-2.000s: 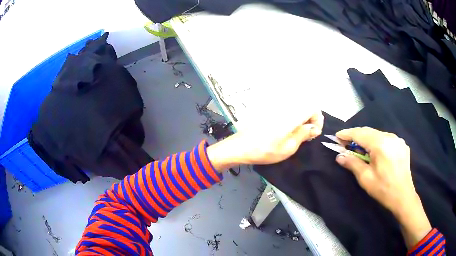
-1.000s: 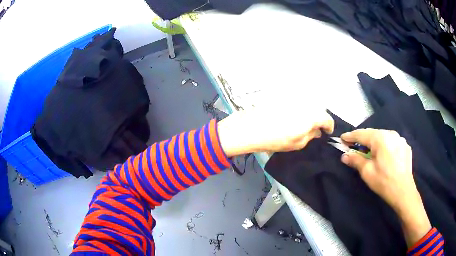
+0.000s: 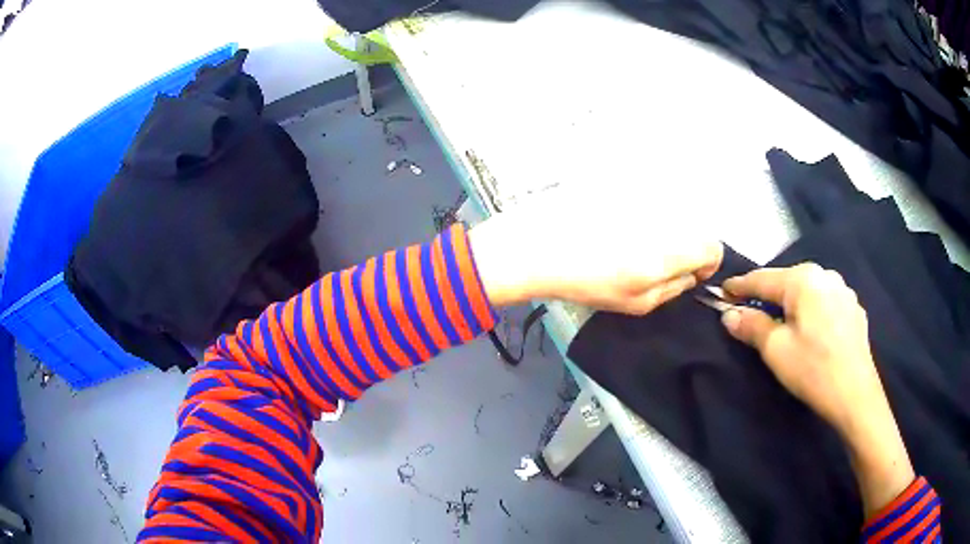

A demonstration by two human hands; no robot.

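A black garment (image 3: 734, 414) with a jagged edge lies over the right side of the white table and hangs at its near edge. My left hand (image 3: 638, 271) pinches a raised fold of the garment between thumb and fingers. My right hand (image 3: 814, 319) holds small thread snips (image 3: 725, 300), blades pointing left at my left fingertips. The blades look nearly closed. The grip is mostly hidden in my palm. Any thread between fingers and blades is too fine to tell.
The white table (image 3: 596, 128) has its edge running diagonally. A pile of black garments (image 3: 840, 74) lies along the far side. A blue crate (image 3: 64, 308) holding black garments stands on the floor at left. Thread scraps litter the grey floor.
My left hand has shifted slightly right, up to the snips. The snips' blades have gone from spread to nearly closed. A dark strap-like piece shows more below my left wrist.
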